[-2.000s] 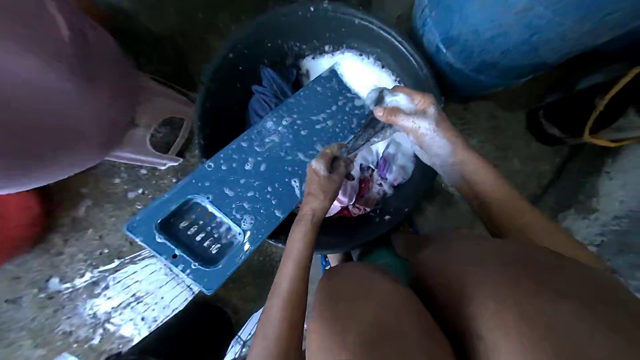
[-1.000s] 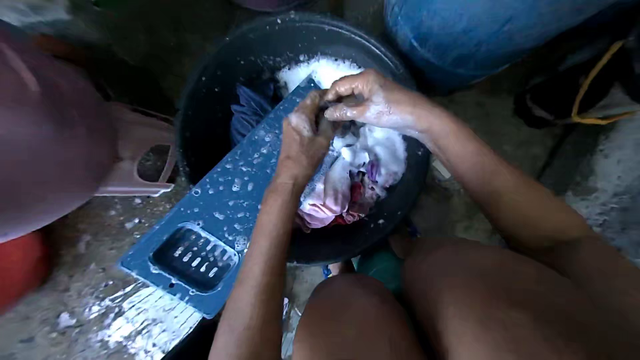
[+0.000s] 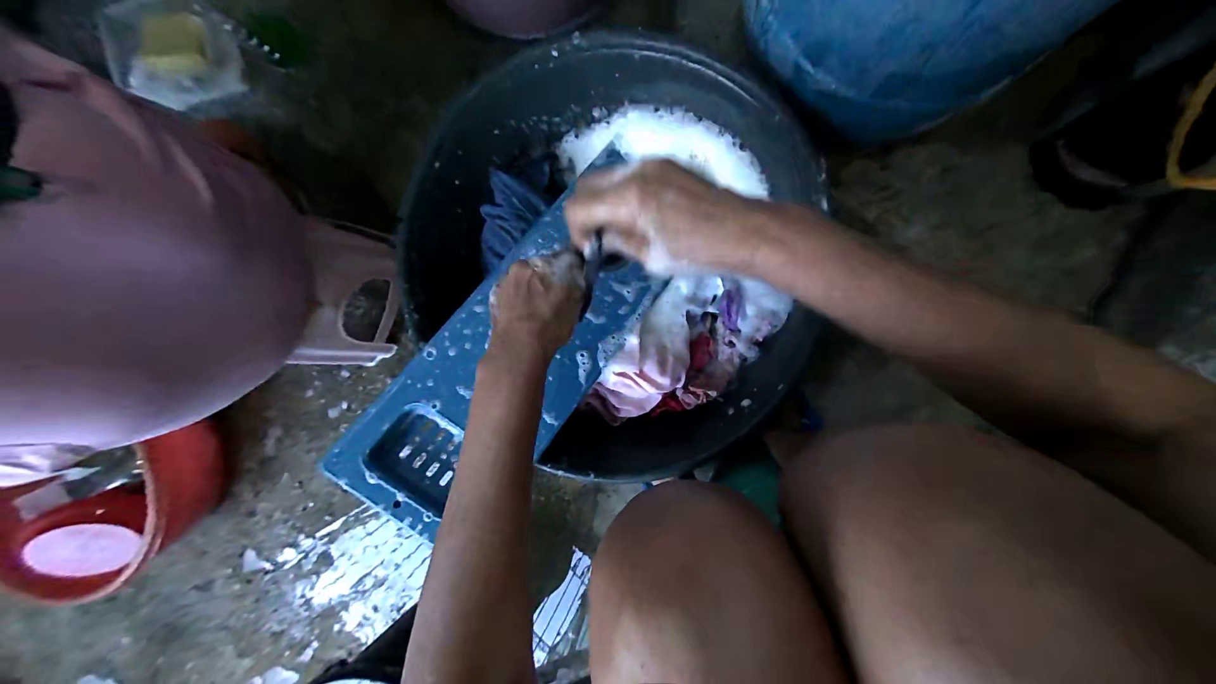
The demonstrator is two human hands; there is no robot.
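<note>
A blue plastic washboard [image 3: 484,342] slants across a round black tub [image 3: 456,123], its end with a slotted soap tray toward the lower left. Above its upper half, my left hand [image 3: 540,296] and my right hand [image 3: 655,214] are close together, both closed on a small dark wet cloth [image 3: 593,271] that is mostly hidden by the fingers. Suds cling to both hands, and the right is blurred. Inside the tub lie a dark blue garment [image 3: 513,214] to the left, white foam [image 3: 674,142] at the back, and soapy pink, red and white clothes [image 3: 655,370] to the right.
A blue plastic drum [image 3: 883,66] stands behind the tub at right. To the left are a person in a pink garment [image 3: 142,256], a pale plastic stool [image 3: 351,294] and a red bucket [image 3: 185,484]. A yellow soap bar [image 3: 174,43] lies in a clear bag at upper left.
My hands have shifted along the washboard and stay close together, with the dark cloth between them. The view has moved, bringing the red bucket's opening and the soap bar into sight.
</note>
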